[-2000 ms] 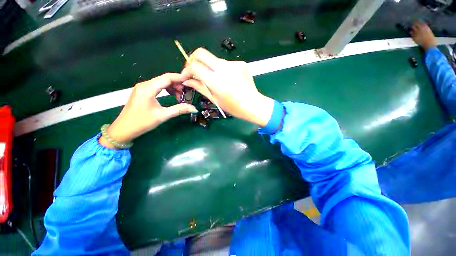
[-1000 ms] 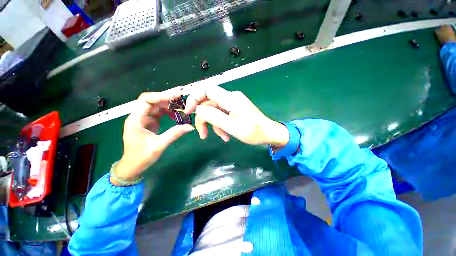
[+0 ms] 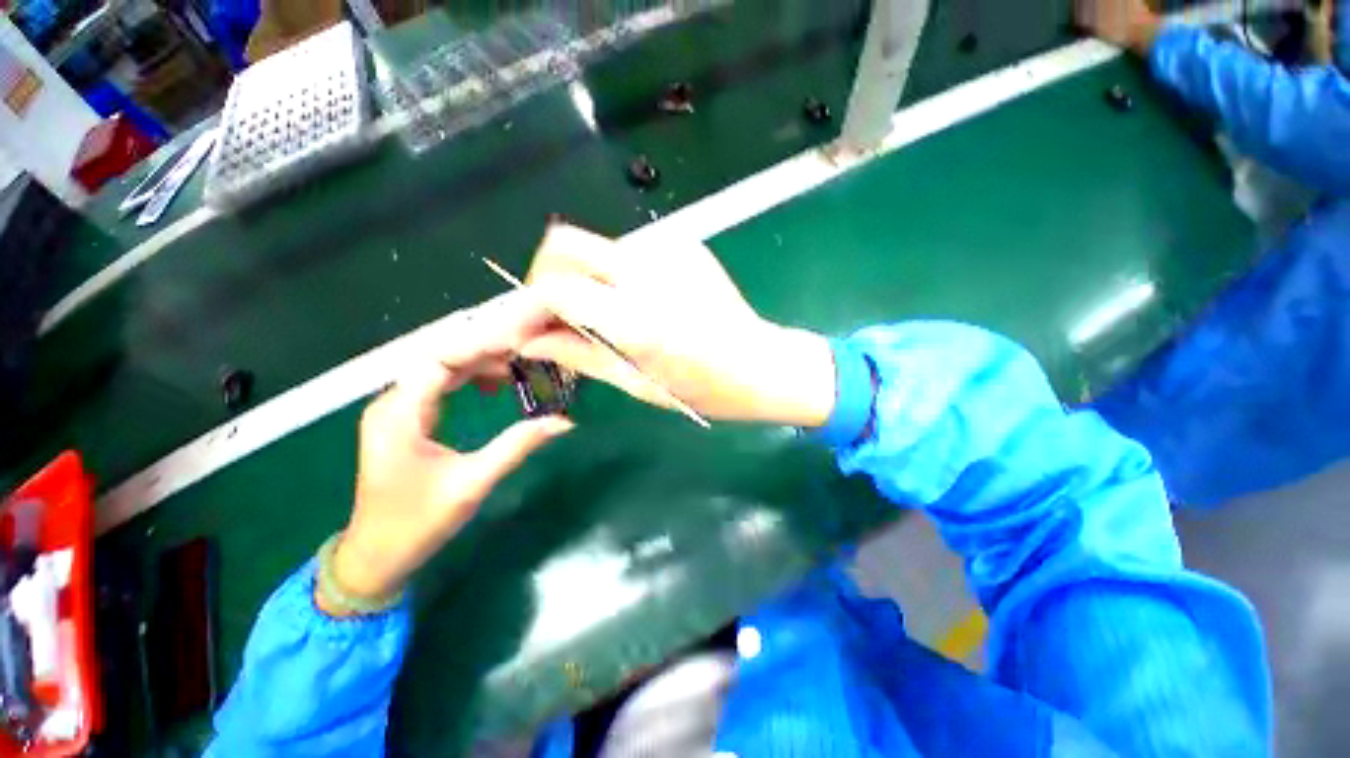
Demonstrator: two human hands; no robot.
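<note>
My left hand [image 3: 432,452] holds a small dark module [image 3: 542,387] between thumb and fingertips, above the green table near the white rail. The module has a dark rim and a paler olive centre. My right hand [image 3: 659,319] holds a thin pale wooden stick [image 3: 640,369] like a pen, slanting from upper left to lower right. The right fingertips are close to the module's upper edge; whether they touch it is hidden.
Small dark units [image 3: 643,170] lie spaced on the dark green belt beyond the white rail [image 3: 307,401]. A grey post [image 3: 884,74] rises from the rail. A white multi-cell tray [image 3: 292,116] is far left, a red bin [image 3: 74,592] lower left. Another person's blue sleeve [image 3: 1236,96] is upper right.
The view has shifted. The right hand has turned so the stick lies across it, where a second ago its tip was at the module. The other person's arm reaches further into view.
</note>
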